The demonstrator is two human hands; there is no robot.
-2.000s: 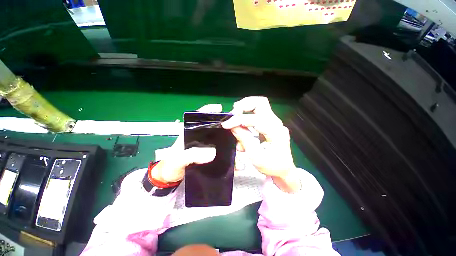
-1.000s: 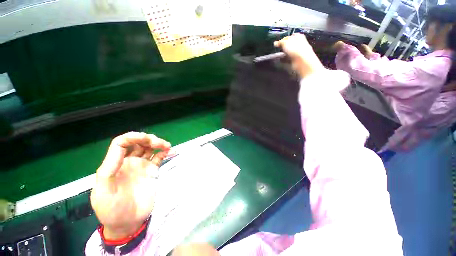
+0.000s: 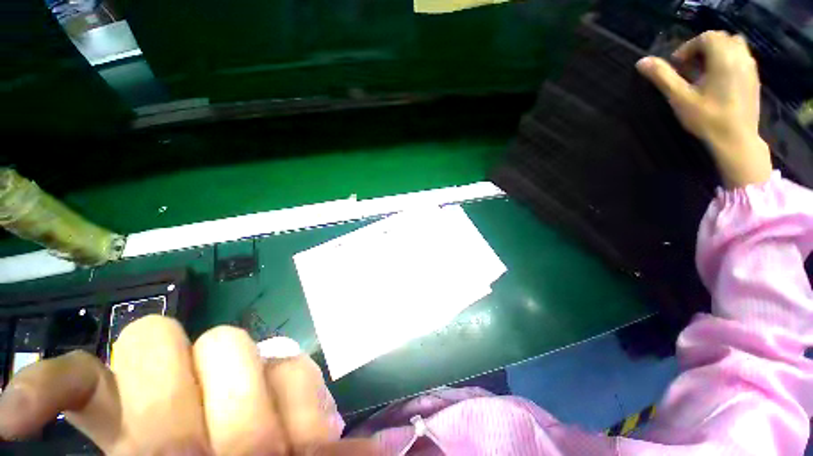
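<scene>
My left hand [image 3: 187, 392] is large and close to the camera at the lower left, fingers curled but apart, with nothing visible in it. It partly hides the black press fixture [image 3: 169, 294], which has phone units [image 3: 138, 310] in its slots. My right hand [image 3: 718, 93] is over the top of the black tray stack [image 3: 579, 142] at the right. Its thumb and fingers are apart and no phone shows in it; whether it touches a tray is unclear. Overexposed white paper sheets [image 3: 392, 280] lie overlapping on the green mat.
A small black part [image 3: 236, 265] lies left of the paper, with thin dark wire-like pieces below it. A white rail [image 3: 312, 216] crosses behind the bench mat. A yellow-wrapped post [image 3: 67, 227] stands at left. A yellow card [image 3: 455, 4] hangs at the top edge. Blue floor [image 3: 570, 378] shows below the bench edge.
The phone was in both hands, then a thin slab was in my right hand over the tray stack; now that hand shows nothing. My left hand has moved left towards the fixture. The view has turned back left.
</scene>
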